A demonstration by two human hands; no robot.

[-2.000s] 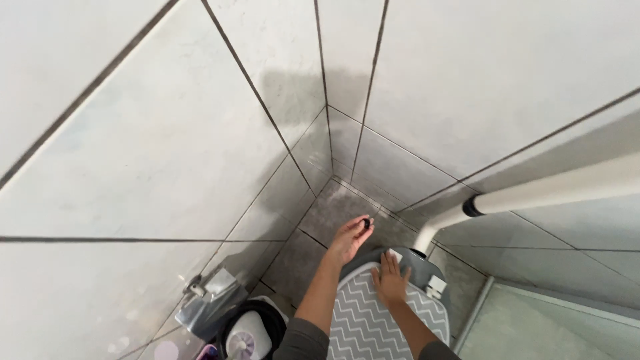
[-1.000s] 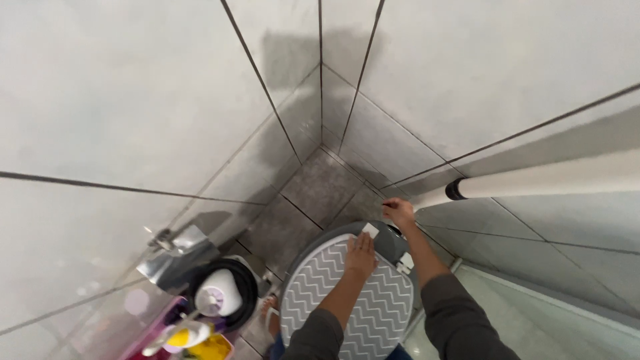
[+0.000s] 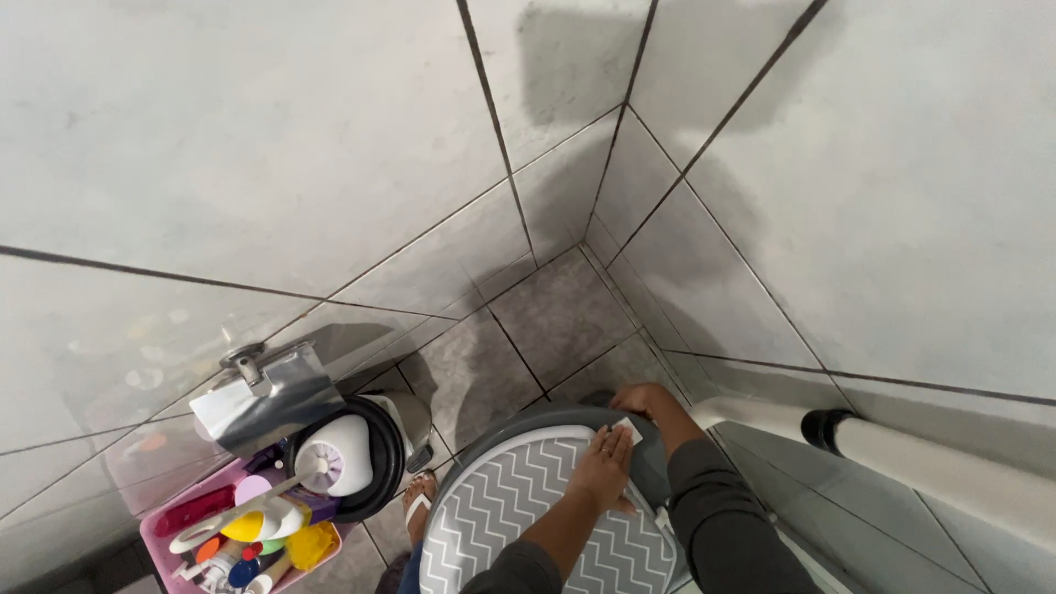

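Observation:
A grey toilet seat lid (image 3: 544, 503) with a white zigzag pattern lies at the bottom centre, over a darker grey rim. My left hand (image 3: 602, 470) rests palm down on its back edge, fingers over a small white hinge piece (image 3: 629, 431). Beyond the rim, close to the wall corner, my right hand (image 3: 642, 401) is bent down behind the toilet; its fingertips are partly hidden, so whether it holds anything cannot be seen. A thick white flush pipe (image 3: 932, 462) with a black ring runs beside the right arm.
A metal toilet paper holder (image 3: 272, 396) juts from the left tiled wall. Under it stand a bin with a black rim (image 3: 394, 462), a white toilet brush set (image 3: 346, 450) and a pink basket (image 3: 157, 536) of cleaning bottles. A foot in a white-strapped sandal (image 3: 418, 499) is beside the toilet.
My right hand has moved from beside the pipe to behind the toilet's rim, lower down. My left hand stays on the lid's back edge. The view has shifted, showing more of the basket.

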